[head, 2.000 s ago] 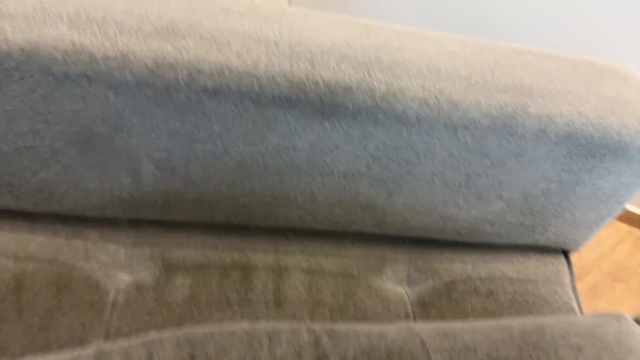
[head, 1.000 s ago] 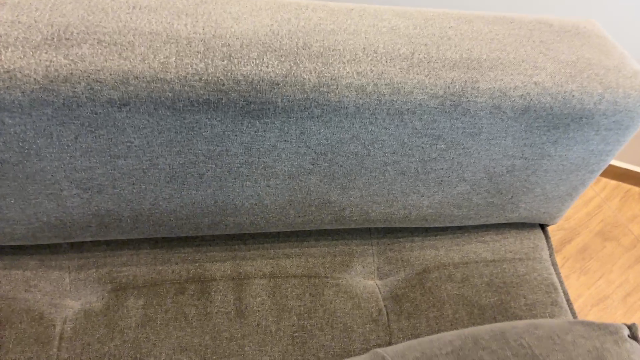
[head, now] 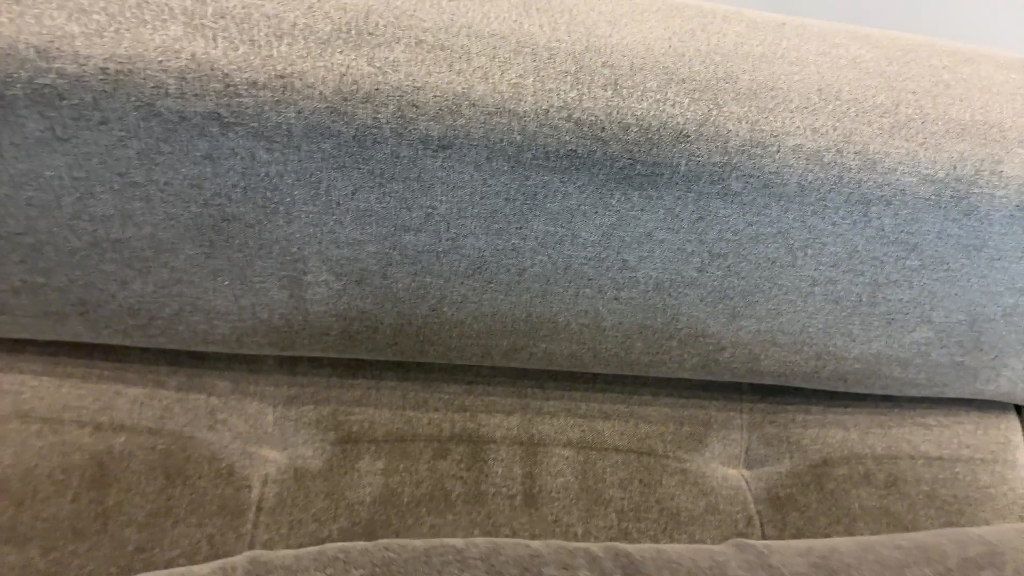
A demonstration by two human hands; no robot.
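Observation:
Neither my left hand nor my right hand shows in the head view, so what they hold or touch cannot be told. A padded sofa part covered in grey fabric, an armrest or backrest (head: 512, 240), runs across the frame from left to right. Below it lies a brownish-grey tufted seat cushion (head: 496, 480), with two dimples joined to stitched seams. A dark, narrow gap separates the two. Along the bottom edge is a rounded edge of grey-brown fabric (head: 600, 560); whether it is a cushion or something else cannot be told.
A pale wall (head: 944, 20) shows at the top right corner. The seat cushion's right end comes into view at the right edge of the frame, just under the upright padded part.
The view has shifted, so the wooden floor seen at the right in the earlier frames is out of view.

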